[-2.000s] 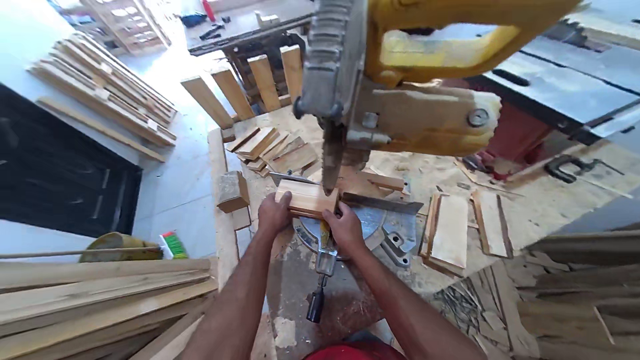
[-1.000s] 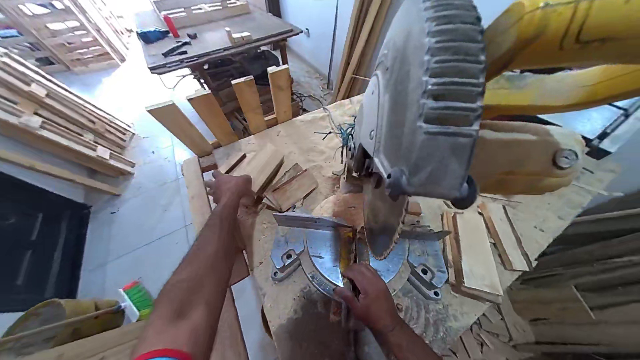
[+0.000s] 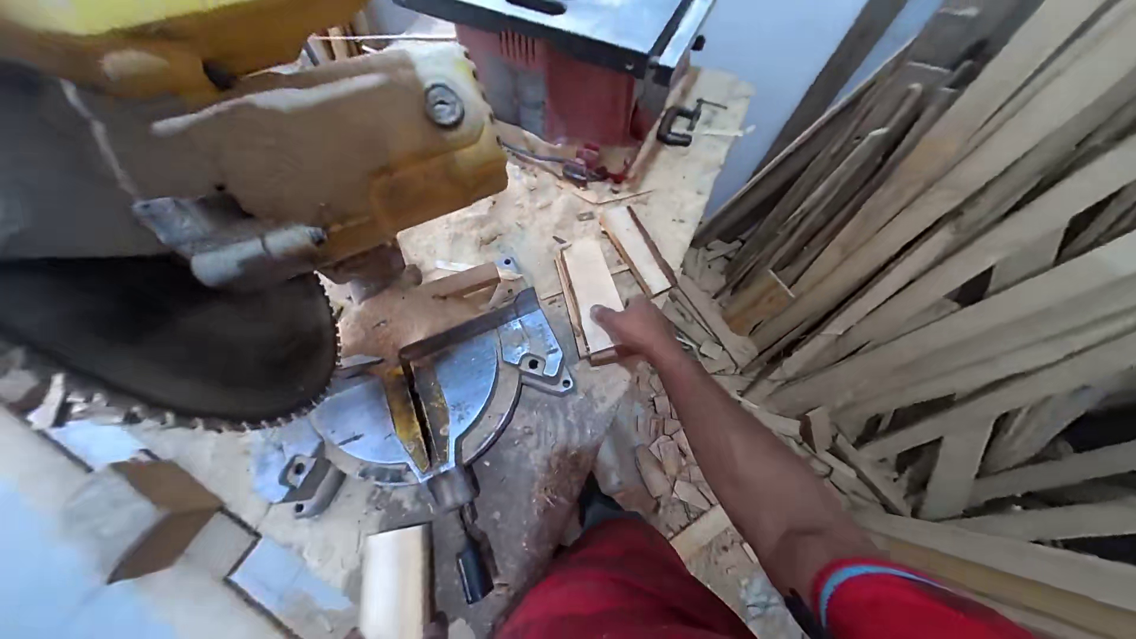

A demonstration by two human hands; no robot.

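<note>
My right hand (image 3: 635,324) is on the near end of a short stack of pale wooden boards (image 3: 589,275), its thumb on top and its other fingers mostly hidden at the side. At the bottom edge, a pale wooden block (image 3: 395,577) is in my left hand (image 3: 433,630), of which only fingertips show. Between the hands sits the miter saw's metal base (image 3: 475,373), with a yellow slotted insert (image 3: 417,417) and a black-tipped handle (image 3: 474,568). The toothed circular blade (image 3: 204,346) is raised at the left, below the yellow saw arm (image 3: 426,186).
Another short board pair (image 3: 637,248) lies right of the stack. A red-bodied machine (image 3: 577,98) and a black clamp (image 3: 679,126) are behind. Long planks (image 3: 941,231) lean at the right above floor offcuts (image 3: 666,444). A wooden block (image 3: 164,519) stands at lower left.
The view has swung right. My right hand has gone from the saw base to the board stack. My left hand, at the left-hand wood pieces a second ago, is now low with a block.
</note>
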